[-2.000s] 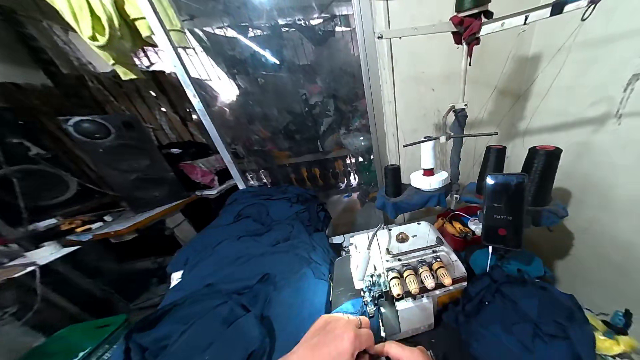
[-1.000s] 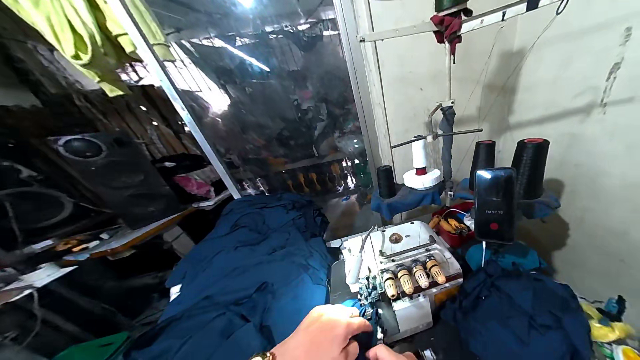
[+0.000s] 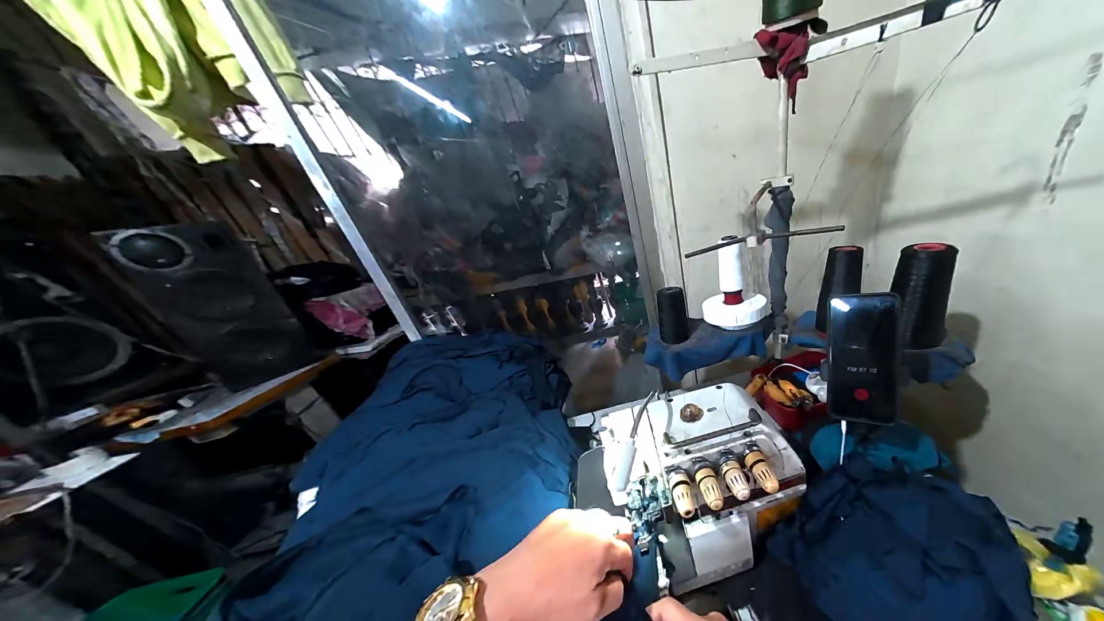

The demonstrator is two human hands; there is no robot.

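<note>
A white overlock sewing machine (image 3: 720, 423) stands right of centre, four tension dials on its front. My left hand (image 3: 561, 565), with a gold wristwatch (image 3: 448, 599) on the wrist, is closed on navy fabric (image 3: 640, 595) just in front of the presser foot (image 3: 642, 509). Only the fingertips of my right hand (image 3: 681, 611) show at the bottom edge, close to the same fabric; their hold is hidden. A large heap of navy fabric (image 3: 457, 448) lies left of the machine.
Thread cones (image 3: 923, 293) and a white spool (image 3: 731, 267) stand behind the machine. A phone (image 3: 862, 358) is upright at the right, above another navy fabric pile (image 3: 906, 543). A speaker (image 3: 198, 293) and a green container (image 3: 159, 595) are at the left.
The left hand has shifted so that its wristwatch now shows clearly; two seconds ago the watch was out of view. Less of the right hand shows than two seconds ago.
</note>
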